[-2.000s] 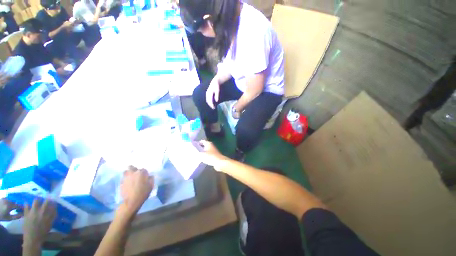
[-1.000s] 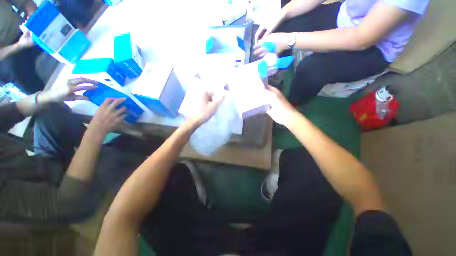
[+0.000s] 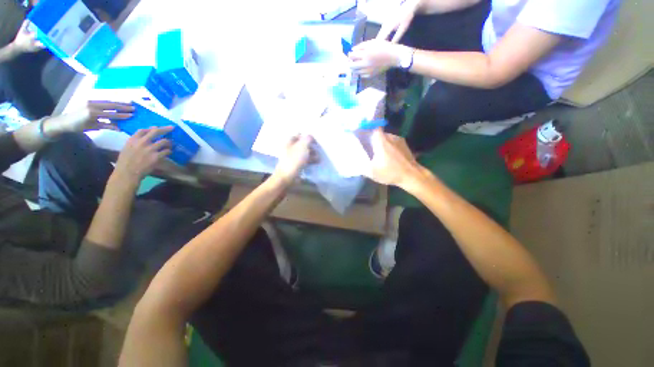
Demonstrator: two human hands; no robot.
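My left hand (image 3: 295, 159) is closed on the edge of a clear, crumpled plastic bag (image 3: 337, 190) near the table's front edge. My right hand (image 3: 391, 159) holds a white inner box (image 3: 346, 152) by its right side. The box is tilted over the table corner and has light blue pieces (image 3: 346, 97) at its far end. The bag hangs beside and below the box. Bright glare hides where bag and box meet.
Blue-and-white retail boxes (image 3: 224, 118) stand left on the white table (image 3: 237, 43). A neighbour's hands (image 3: 143, 152) rest on a blue box at left. Another person's hand (image 3: 376, 57) is at right beside an open box. A red bag (image 3: 536, 152) lies on the green floor.
The view has swung right and down since the first frame. Since the second, the white box has tilted and moved slightly lower in my right hand, and the bag has shifted right beneath it.
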